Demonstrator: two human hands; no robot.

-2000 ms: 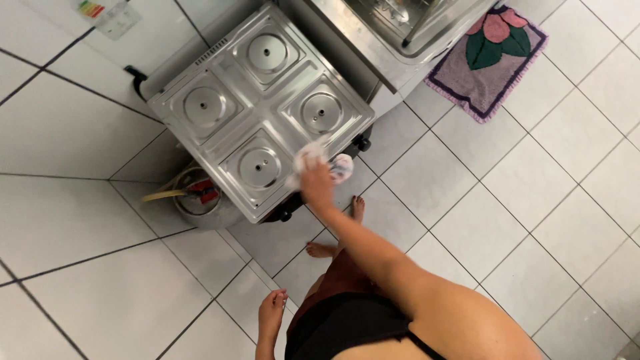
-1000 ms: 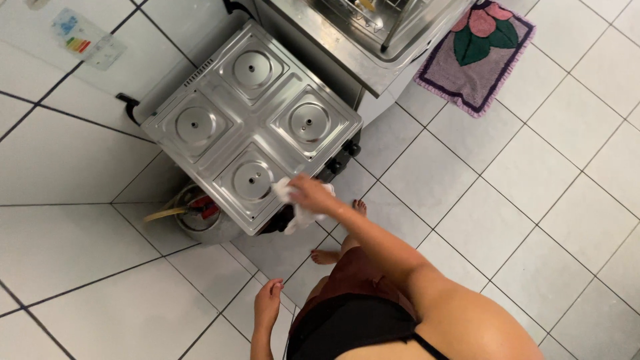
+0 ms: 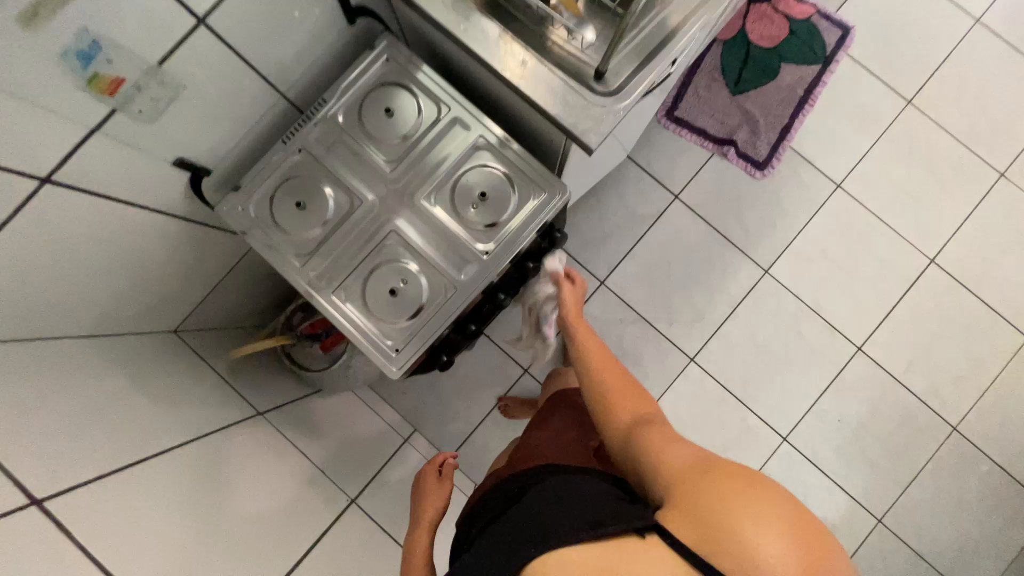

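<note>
My right hand (image 3: 570, 290) grips a crumpled white cloth (image 3: 540, 308), which hangs down beside the front of a gas stove. The stove's stainless steel cooktop (image 3: 392, 192) has several round burner wells with bare gas outlets and no grates on it. A row of black knobs (image 3: 502, 298) runs along its front edge, close to the cloth. My left hand (image 3: 434, 480) hangs low at my left side, fingers slightly curled, and holds nothing that I can see.
A steel sink counter (image 3: 552, 88) with a wire dish rack (image 3: 560, 20) adjoins the stove. Beside the stove's left side stands a gas cylinder (image 3: 314, 344) with a red regulator and yellowish hose. A floral rug (image 3: 752, 96) lies on the tiled floor. Black lid hinges (image 3: 194, 178) stick up behind the cooktop.
My right hand, with the cloth in it, has moved off the cooktop's front corner area and along the front toward the knobs' right end. My left hand stays low at my side.
</note>
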